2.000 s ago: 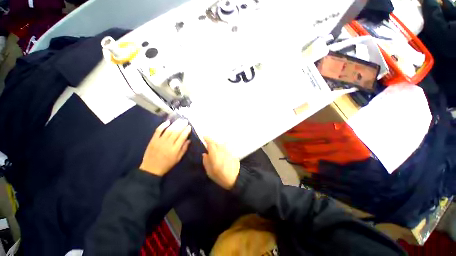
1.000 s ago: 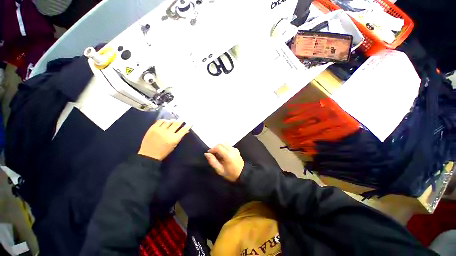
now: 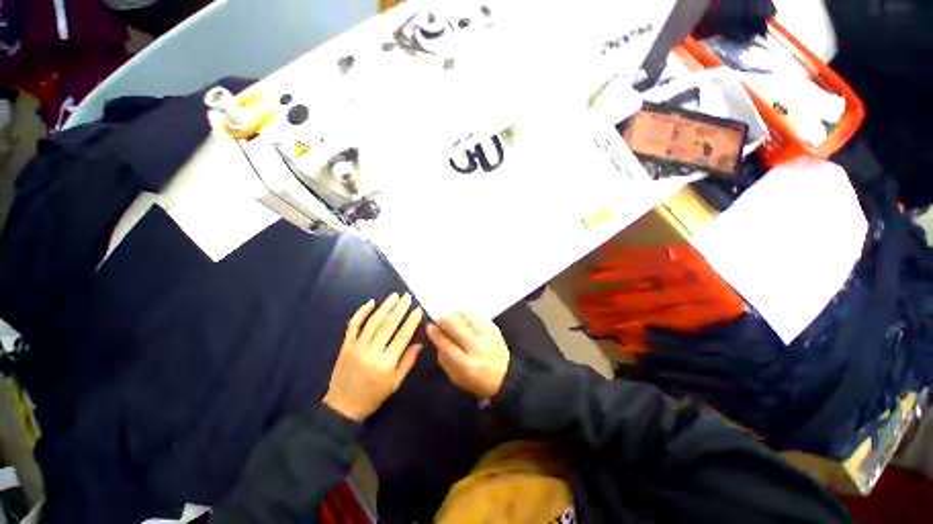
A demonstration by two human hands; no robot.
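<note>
A large navy-black garment piece (image 3: 225,328) spreads over the table's left part and the lap. Its edge lies under the needle area (image 3: 358,213) of the white sewing machine (image 3: 327,123). My left hand (image 3: 375,358) lies flat on the cloth below the needle area, fingers extended and slightly apart. My right hand (image 3: 471,353) is beside it at the table's near corner, fingers curled and pinching the cloth edge. Black snips (image 3: 478,155) lie on the white table (image 3: 532,225).
A smartphone (image 3: 685,139) lies by an orange-red basket (image 3: 849,118) at the upper right. A white paper sheet (image 3: 793,246) rests on dark strips (image 3: 757,379) beside red pieces (image 3: 655,292). A grey-blue tub (image 3: 174,67) is behind the machine.
My left hand has moved away from the needle area, down and right along the cloth, closer to my right hand. My right hand stays near the table corner. The camera view has shifted.
</note>
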